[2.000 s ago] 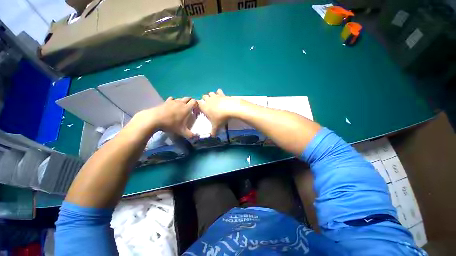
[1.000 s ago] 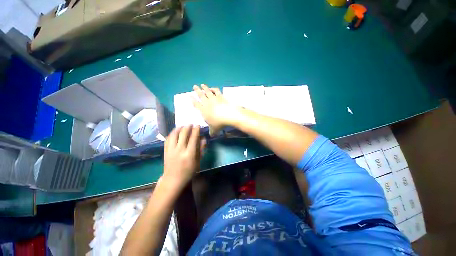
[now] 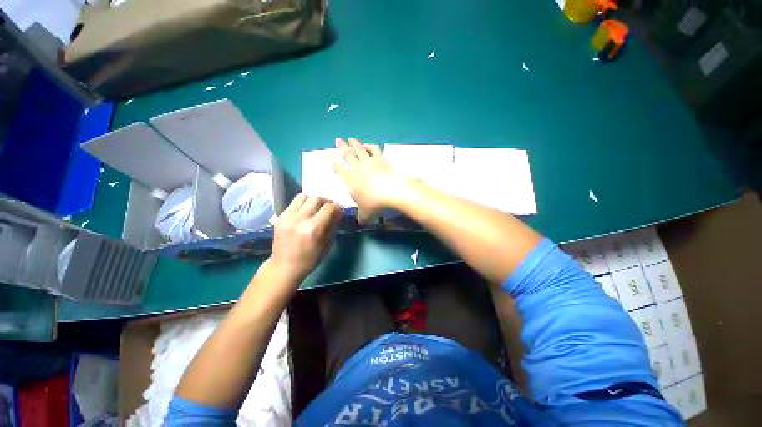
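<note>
Three retail boxes with shut white lids stand in a row; the right one and the middle one are beside the left one. My right hand lies palm down across the left lid and its seam with the middle one. My left hand is at the left box's front edge, fingers curled; whether it pinches anything is hidden. Two open retail boxes stand to the left with lids raised. Each holds a round white-wrapped item.
More open boxes stand at far left. A blue bin and brown wrapped bundle are behind. Orange-yellow tape dispensers are at back right. Below the table are a carton of white strips and a carton of white boxes.
The left box of the three, formerly under both hands, now shows a flat white lid. My left hand has moved down to its front edge and its fingers have curled in. My right hand stays on top.
</note>
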